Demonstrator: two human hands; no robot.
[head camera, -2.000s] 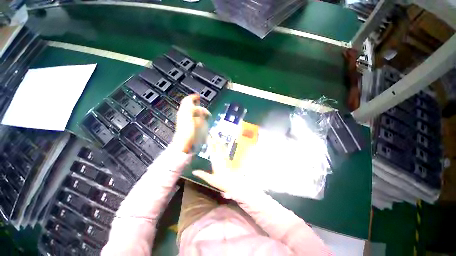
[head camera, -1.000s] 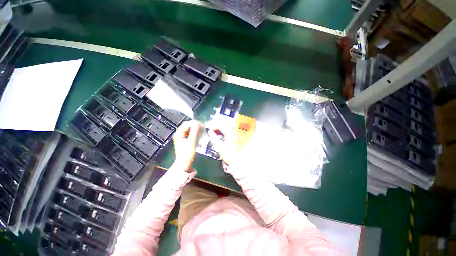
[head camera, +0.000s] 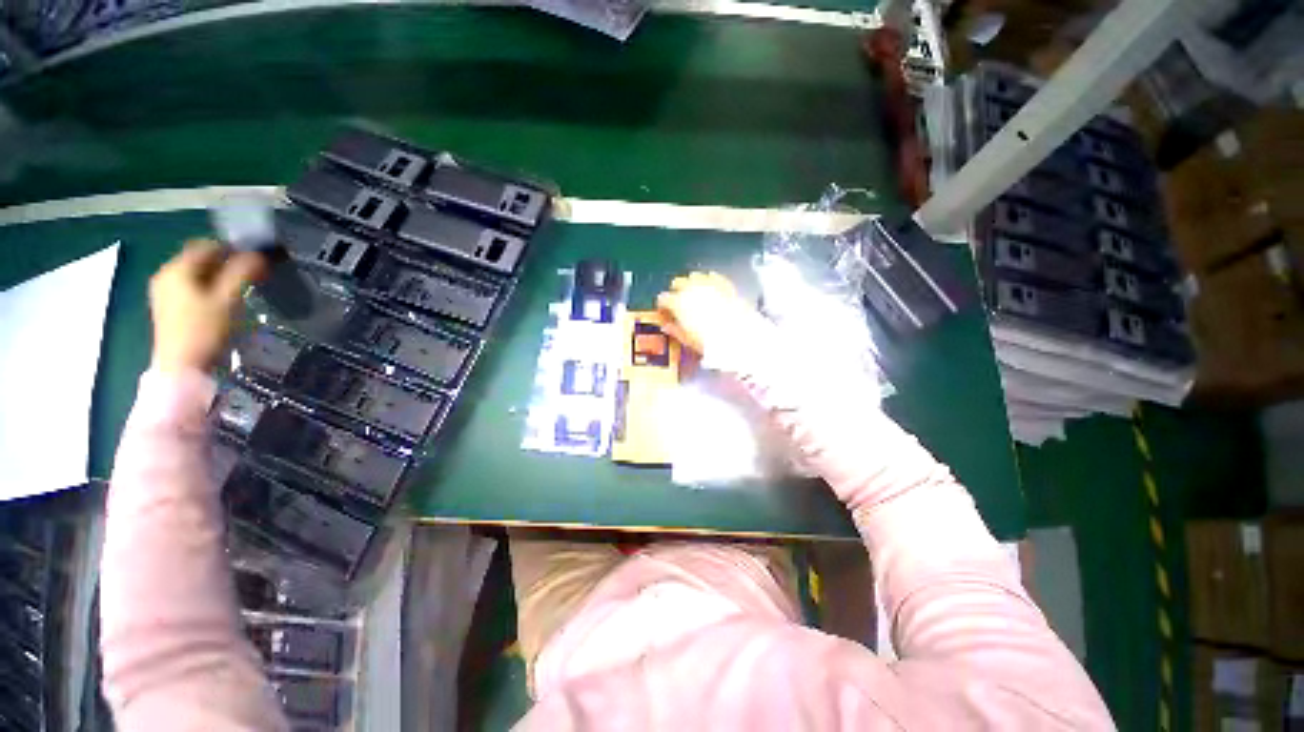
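My left hand (head camera: 199, 296) is over the left edge of the blister tray (head camera: 455, 386), its fingertips on a blurred pale-and-dark piece (head camera: 248, 225), probably a housing. My right hand (head camera: 701, 318) has its fingers at the upper right of the orange jig (head camera: 648, 415), beside its dark opening; I cannot tell whether they hold anything. The label sheet (head camera: 584, 379) with dark blocks lies just left of the jig. Black housings (head camera: 472, 192) fill the tray's upper pockets; glare and blur hide details in the lower ones.
A glaring clear bag (head camera: 815, 293) lies right of the jig, beside dark panels (head camera: 912, 272). A white paper sheet (head camera: 50, 375) is at the left. A tray stack (head camera: 1073, 236) stands at the right behind a pale post (head camera: 1058, 122). Another stack (head camera: 300, 644) is lower left.
The view has shifted. My left hand has moved away from my right, out to the tray's left side. My right hand has moved onto the jig's upper right, uncovering the label sheet. The pale sheet over the tray is gone.
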